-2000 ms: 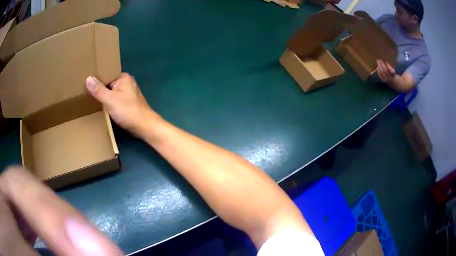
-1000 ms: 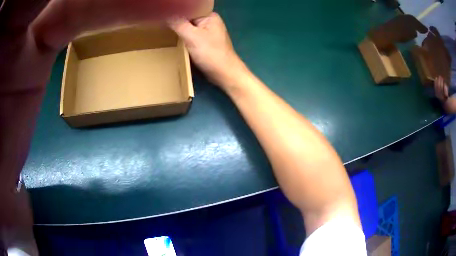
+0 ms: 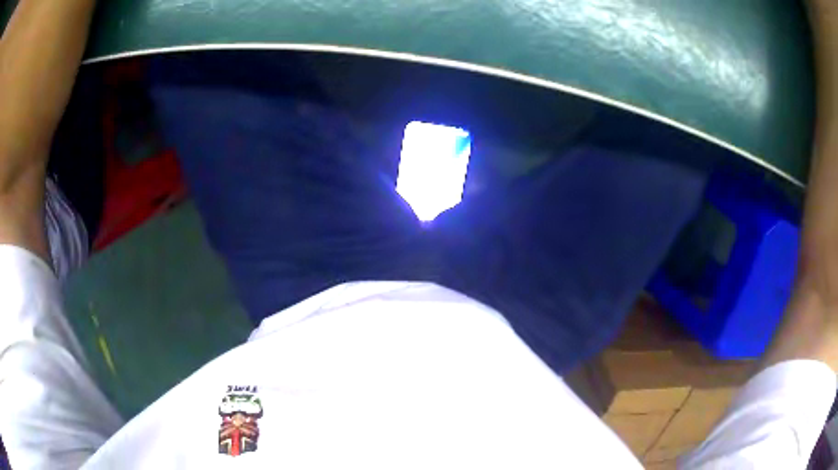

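Neither of my hands is in the picture. Only my forearms show, the left one running up along the left rim and the right one along the right rim, both cut off at the top. The dark green glossy table (image 3: 441, 27) crosses the top of the view with its pale curved edge. No box shows on the visible strip of table. A bright white phone-like rectangle (image 3: 434, 170) glows below the table edge, over my dark trousers.
My white shirt (image 3: 386, 386) fills the bottom middle. A blue plastic stool (image 3: 758, 285) stands at the right below the table. Brown boxes (image 3: 648, 390) lie beneath it at the lower right. A red object (image 3: 142, 197) and green floor (image 3: 152, 307) show at the left.
The view has tipped down towards my lap. The open box, both hands and the other person have left the picture. The bright rectangle now sits higher and larger.
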